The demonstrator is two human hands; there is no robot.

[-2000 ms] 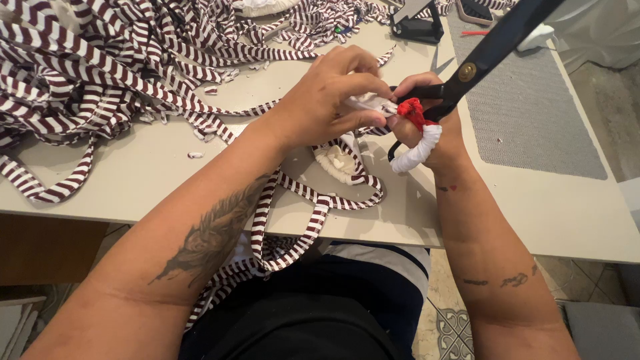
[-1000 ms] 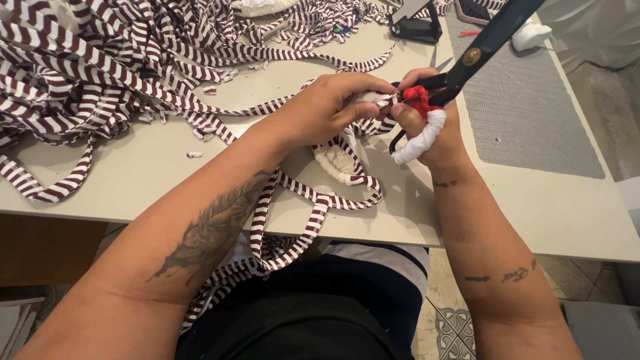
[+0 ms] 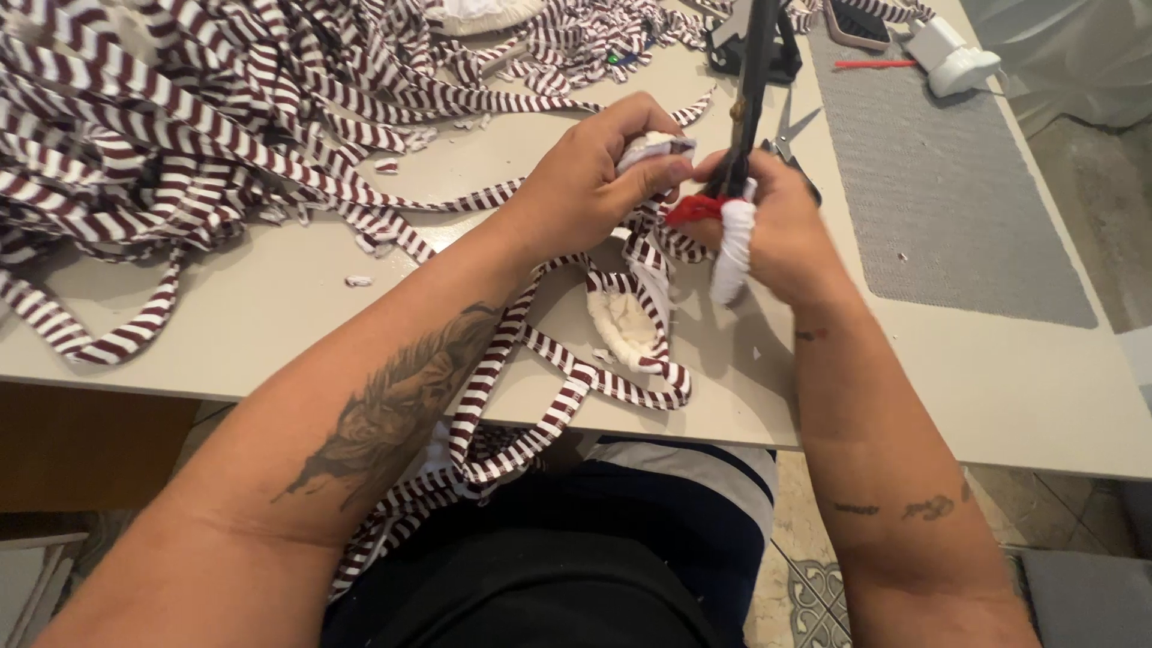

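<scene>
My left hand (image 3: 607, 175) pinches a small white and cream padded fabric piece (image 3: 652, 148) between thumb and fingers. My right hand (image 3: 774, 225) holds large black scissors (image 3: 745, 108), whose blades point away from me; their handle is wrapped in red and white cloth (image 3: 736, 238). Between and below my hands hangs a striped maroon-and-white fabric strip (image 3: 571, 391), looped over the table edge. A cream padded fabric piece (image 3: 623, 326) edged with the same stripes lies beneath my hands. Where the strip meets my fingers is partly hidden.
A large tangle of striped strips (image 3: 126, 162) covers the table's left and back. Small fabric scraps (image 3: 358, 281) lie nearby. On the right are a grey textured mat (image 3: 954, 198), a phone (image 3: 857, 25), a white plug adapter (image 3: 949, 58) and a red stick (image 3: 875, 64). Small metal snips (image 3: 792, 130) lie behind my right hand.
The scissors have swung from pointing up and right to pointing nearly straight away from me. My hands have moved slightly apart, and the padded piece shows more plainly in my left fingers.
</scene>
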